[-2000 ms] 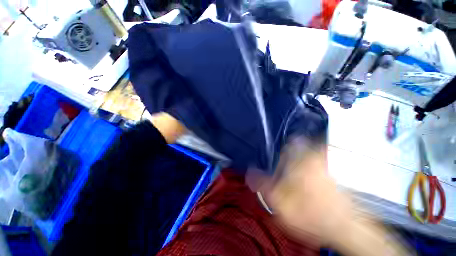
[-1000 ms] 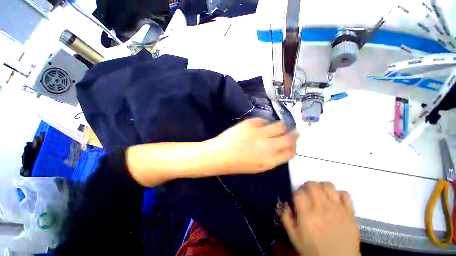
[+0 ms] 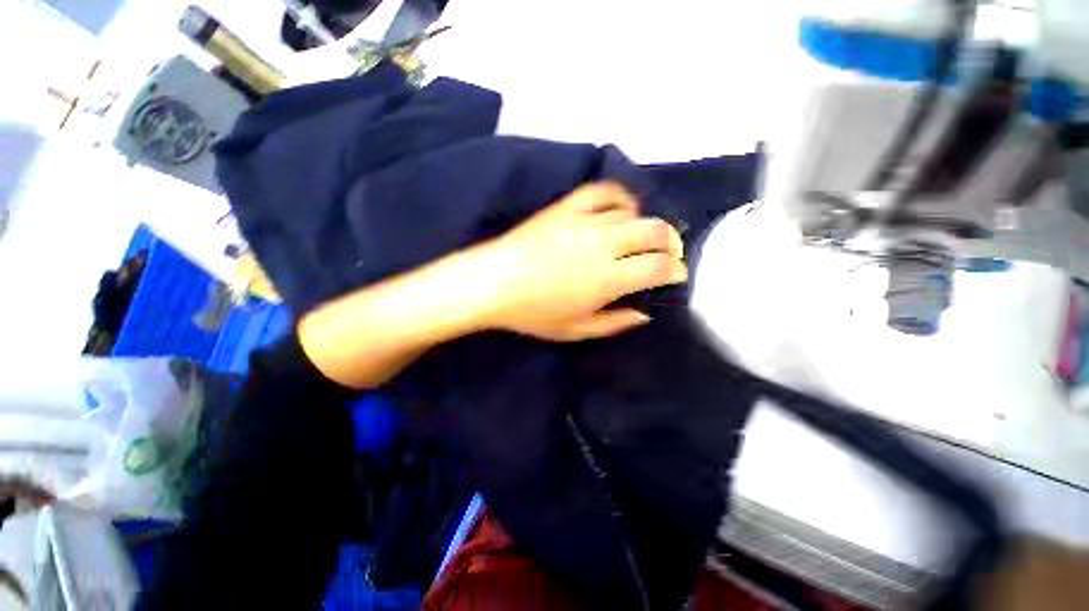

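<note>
The dark navy trousers [image 3: 418, 203] lie bunched across the machine table and hang over its front edge towards my lap. My left hand [image 3: 597, 269] is on top of them, fingers curled on the cloth near its right side. A narrow navy waistband strip [image 3: 878, 436] stretches from the cloth to the lower right. My right hand [image 3: 1045, 581] is blurred and cut off by the frame corner, closed on the strip's end. The sewing machine's needle area [image 3: 890, 227] is blurred, and the cloth lies left of it, apart from the foot.
A second machine's grey vent box [image 3: 173, 129] stands at the back left. Blue crates [image 3: 257, 334] and a clear plastic bag [image 3: 149, 436] are at left. A red checked garment [image 3: 478, 579] covers my lap. A small pink tool [image 3: 1071, 340] lies at the right edge.
The cloth's edge has come away from the needle area. My right hand has moved right and down, stretching the strip out. My left hand stays on the cloth. The view has shifted.
</note>
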